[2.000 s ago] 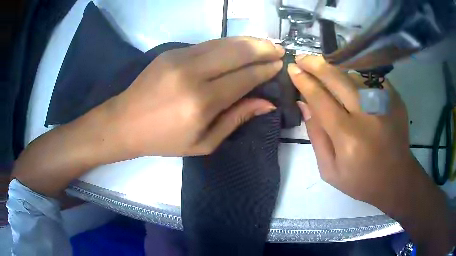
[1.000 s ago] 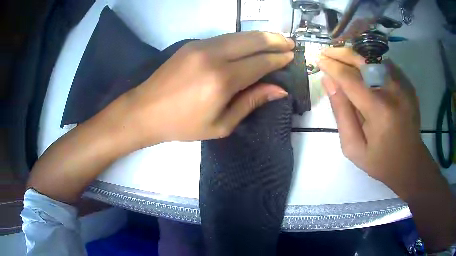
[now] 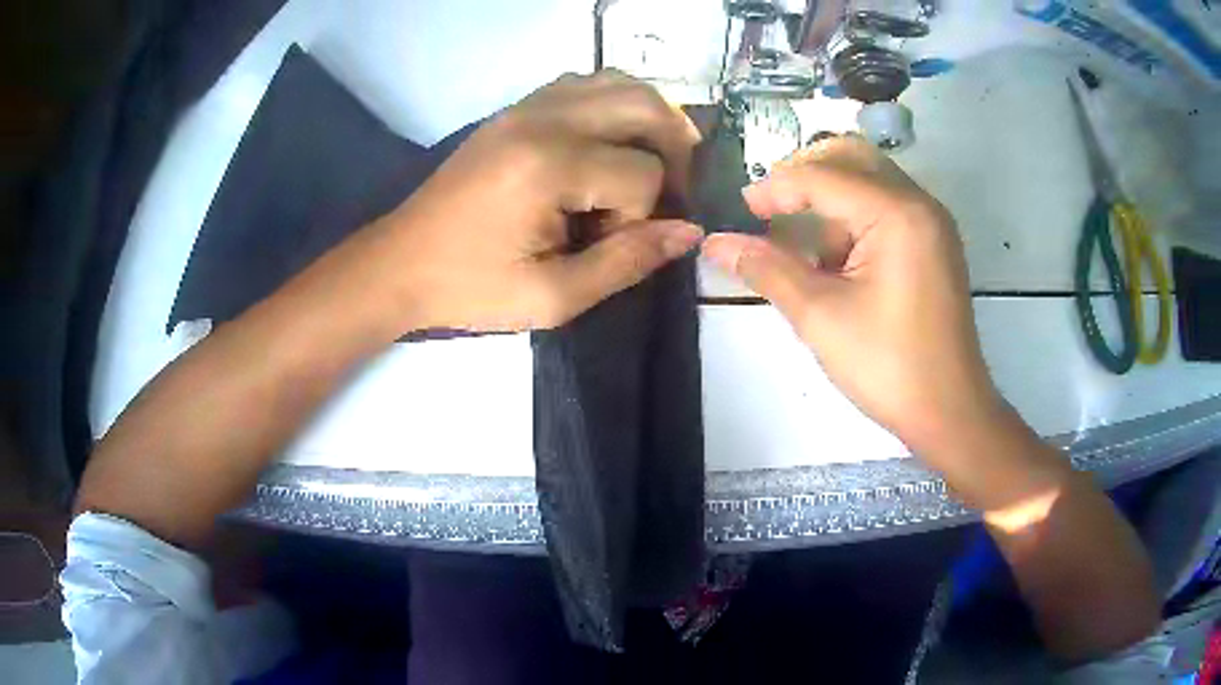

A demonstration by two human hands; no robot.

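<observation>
Dark fabric (image 3: pixel 616 415) lies over the white table, with one wide pointed part at the left and a long strip hanging over the front edge. My left hand (image 3: pixel 562 201) pinches the fabric between thumb and curled fingers, left of the needle area. My right hand (image 3: pixel 857 254) is at the fabric's right edge, thumb tip close to my left thumb, index finger apart from it. Whether it touches the fabric is unclear. The presser foot (image 3: pixel 770 80) and bright needle plate (image 3: pixel 771 134) are just beyond my hands.
Thread snips with green and yellow handles (image 3: pixel 1127 268) lie at the right, beside a black flat object (image 3: pixel 1198 305). A round tension part (image 3: pixel 870 74) stands right of the foot. Blue lettering (image 3: pixel 1098 34) shows at top right. A measuring tape (image 3: pixel 830 502) follows the front edge.
My hands and the fabric have moved nearer the wearer relative to the foot. My left fingers have curled, and my right hand has come to the fabric's edge. The view has shifted right.
</observation>
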